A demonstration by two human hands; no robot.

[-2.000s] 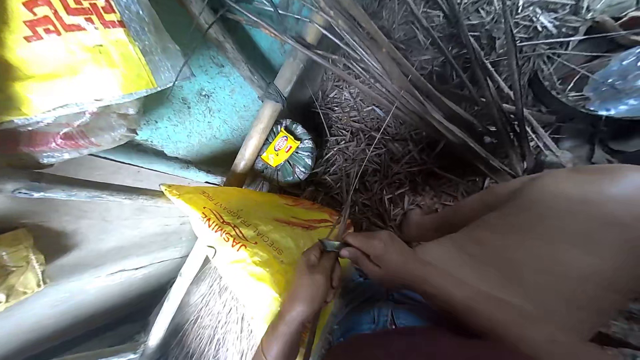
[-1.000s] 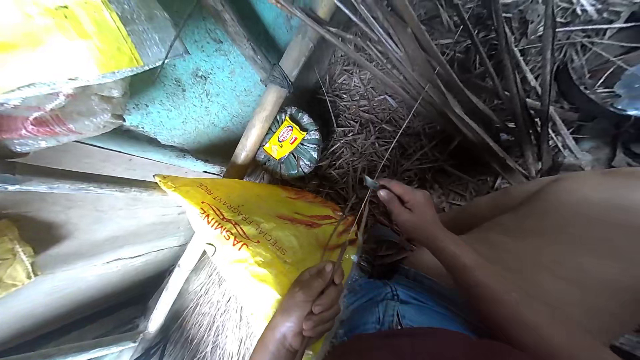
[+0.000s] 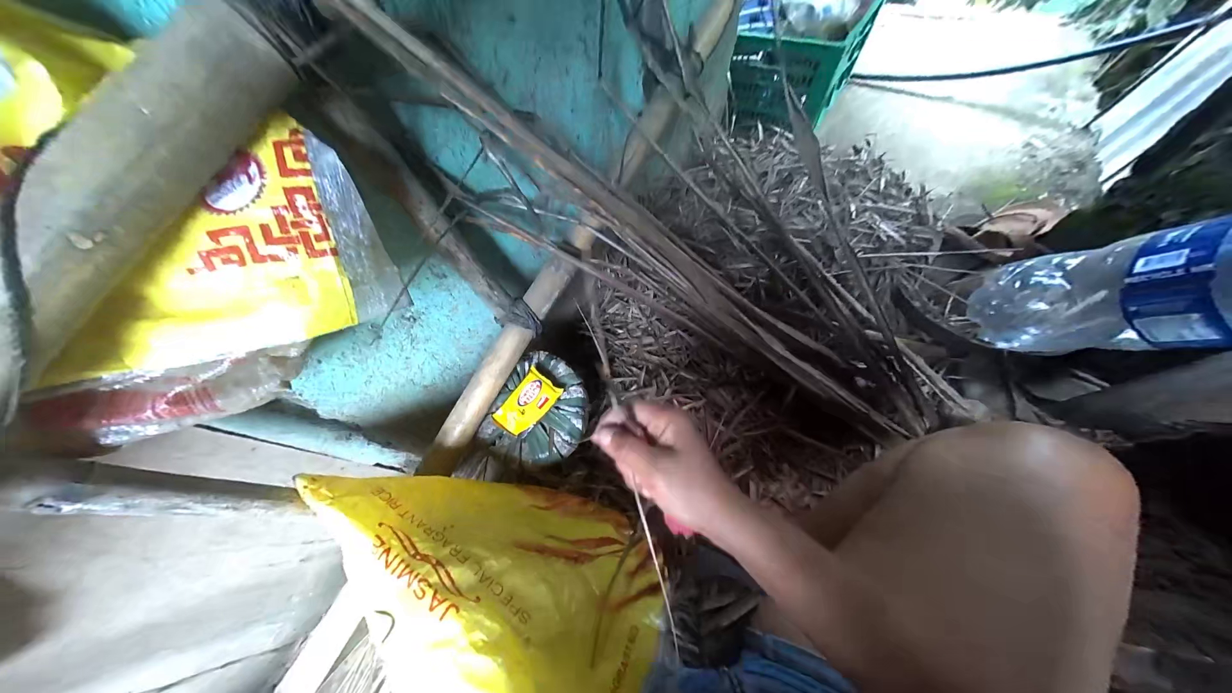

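Note:
My right hand [image 3: 659, 457] is raised above the yellow plastic rice sack [image 3: 500, 568], its fingers closed on a thin leaf midrib [image 3: 656, 558]. The strip runs down past the sack's right edge, and part of it extends above my fingers. Something pink or red shows under the palm; what it is cannot be told. My left hand is out of the frame. Long dry palm fronds [image 3: 674, 279] lean across behind my right hand. A round wrapped bundle with a yellow label [image 3: 539, 409] sits to the left of my fingers.
A bamboo pole [image 3: 481, 395] slants beside the bundle. Dry leaf shreds [image 3: 654, 337] cover the ground. A clear plastic bottle with a blue label [image 3: 1088, 289] lies at the right, beyond my bare knee [image 3: 1011, 520]. A green crate [image 3: 789, 77] stands at the back. Another yellow sack [image 3: 260, 250] hangs upper left.
My left hand has left the view; one second ago it lay at the sack's right edge. My right hand has moved away from the sack toward the wrapped bundle. The view has shifted.

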